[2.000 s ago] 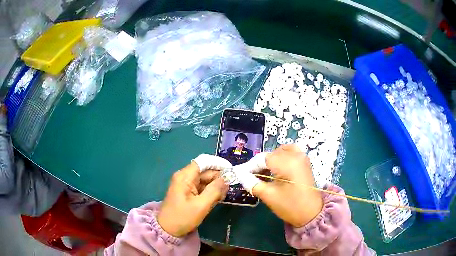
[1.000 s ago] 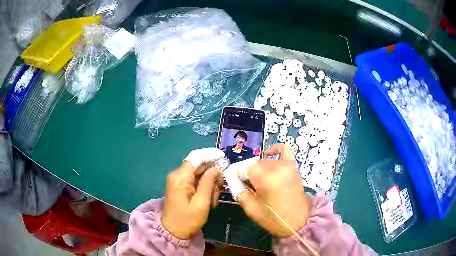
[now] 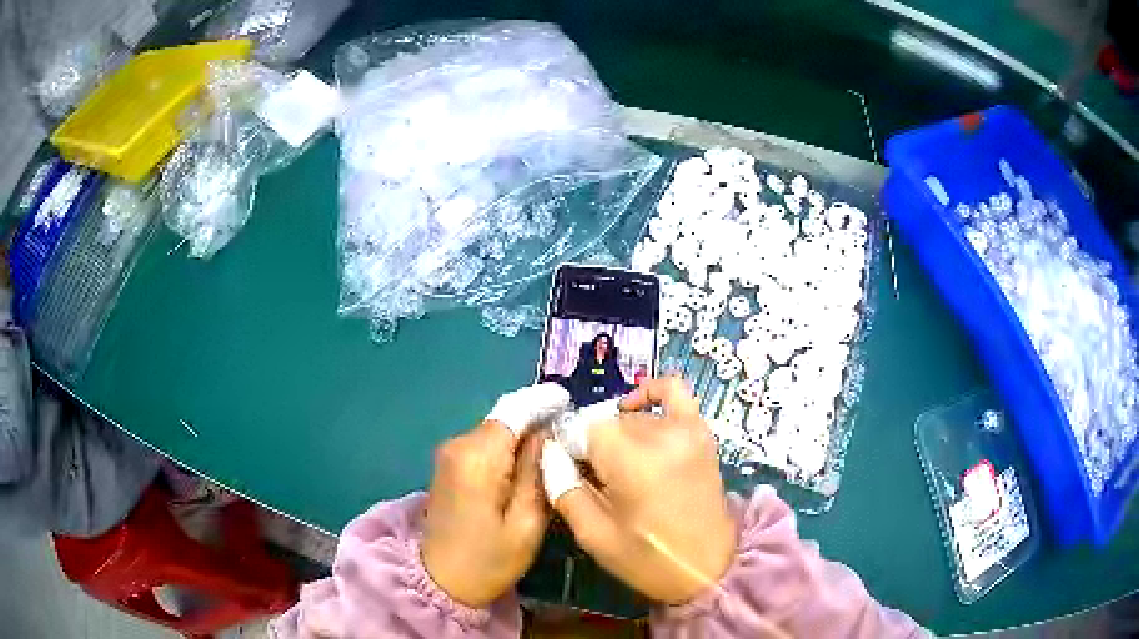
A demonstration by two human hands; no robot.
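Observation:
My left hand [image 3: 481, 506] and my right hand [image 3: 650, 493] meet over the lower part of the phone, with white wraps on thumbs and forefingers. Between the fingertips they hold a small clear plastic piece [image 3: 558, 428], mostly hidden. Part of a thin tan stick [image 3: 681, 559] shows blurred along my right hand. White discs [image 3: 799, 312] lie loose on a clear ribbed tray [image 3: 731, 406] right of the phone. A large clear bag [image 3: 468, 162] full of clear pieces lies at centre-left.
The black phone [image 3: 600, 300] plays video. A blue bin [image 3: 931, 243] with whitish-clear pieces stands at right, a clear box [image 3: 981, 499] beside it. A yellow tray [image 3: 144, 106], small bag [image 3: 219, 187] and second blue tray [image 3: 44, 237] are at left. A red stool [image 3: 162, 562] stands below the bench.
My right hand has moved left and down, closer to my left hand. The stick has swung from pointing right to pointing down toward me. More ribs of the disc tray show near the phone.

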